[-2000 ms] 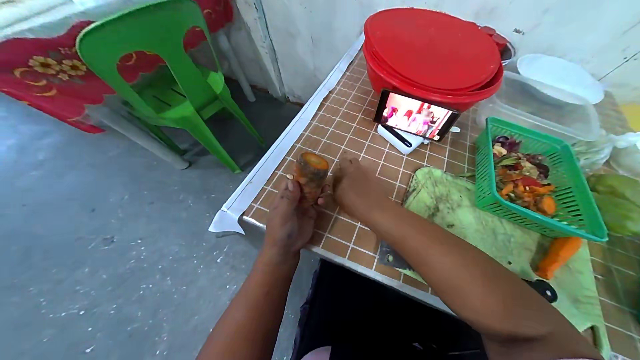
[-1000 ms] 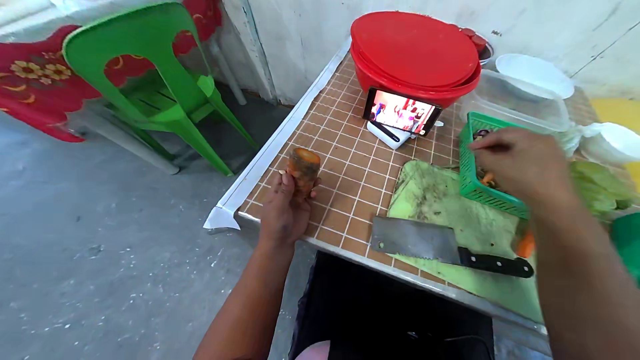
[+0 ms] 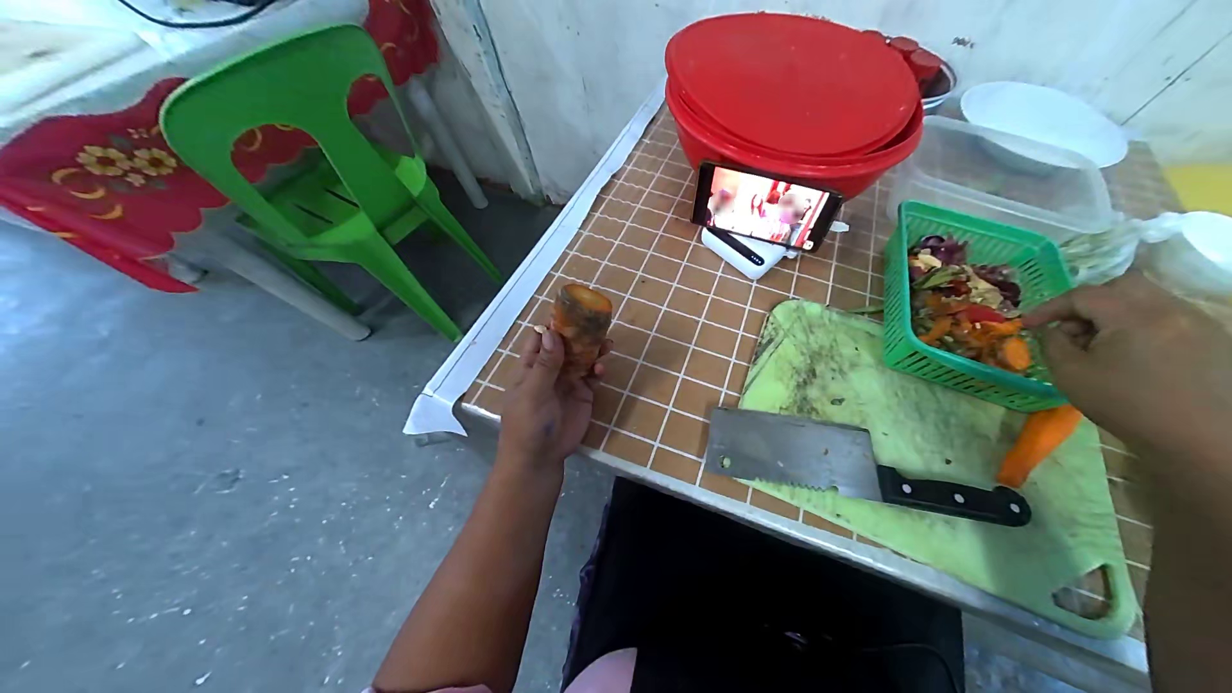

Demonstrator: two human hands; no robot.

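My left hand (image 3: 553, 399) grips a thick, brown-orange root piece (image 3: 581, 322) with a cut top, near the table's left corner. My right hand (image 3: 1121, 346) is at the right rim of a green plastic basket (image 3: 982, 380), which holds vegetable scraps (image 3: 972, 308); its fingertips are partly hidden, and I cannot tell whether they hold anything. A cleaver (image 3: 799, 452) with a black handle lies across the front of a stained light-green cutting board (image 3: 857, 385). An orange carrot (image 3: 1039, 445) rests on the board beside the basket.
A red lidded tub (image 3: 789, 87) stands at the back, with a phone (image 3: 766, 207) propped before it on a white device (image 3: 743, 252). Clear plastic container (image 3: 1001, 178) and white bowl (image 3: 1044, 125) are behind the basket. A green plastic chair (image 3: 289, 144) stands left of the table.
Two seconds ago my right hand was beside the root piece; it then moved right to the basket and is now at its right side. My left hand keeps hold of the root piece.
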